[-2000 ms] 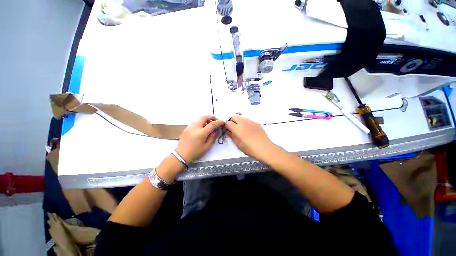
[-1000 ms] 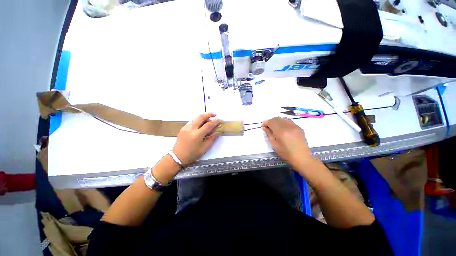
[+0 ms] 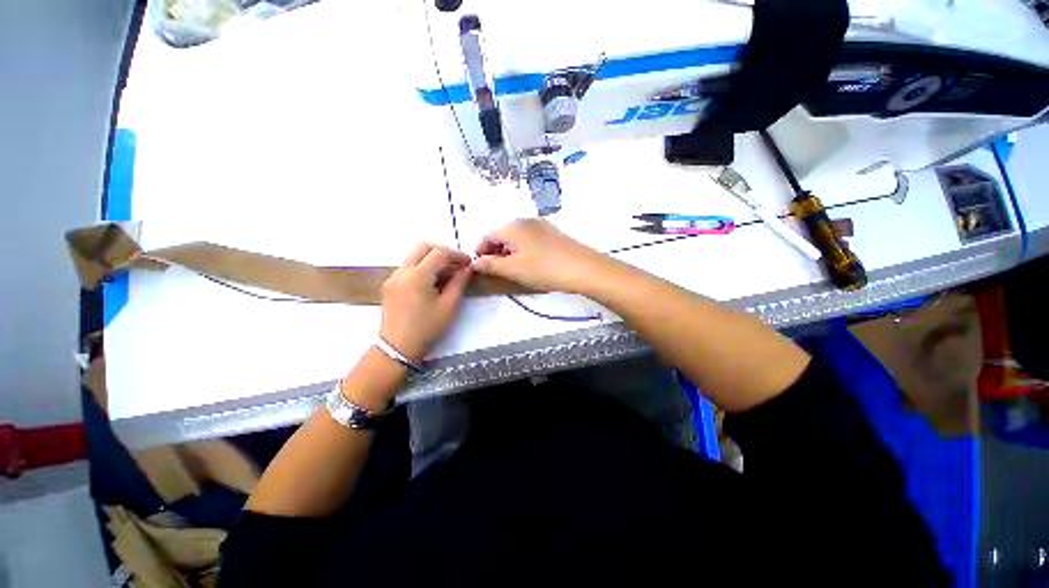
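A long narrow tan-brown band (image 3: 270,271) lies across the white table, its folded end at the left edge. My left hand (image 3: 421,301) grips the band near its right end. My right hand (image 3: 523,255) is beside it, fingertips pinched close to the left fingertips at the band; what exactly they pinch is hidden. A short band end shows under the right hand. A thin dark cord (image 3: 552,314) curls out to the right below my right hand. A dark line also runs along the band's lower edge.
The sewing machine head (image 3: 644,113) stands behind my hands, with the presser foot area (image 3: 497,170). To the right lie thread snips (image 3: 684,224), a white-handled tool (image 3: 782,224) and an amber-handled screwdriver (image 3: 831,241). Plastic bags (image 3: 201,17) lie at rear left.
My right hand has moved left from the cord back to my left fingertips. The cord now curls below it instead of stretching straight right. The camera view has shifted.
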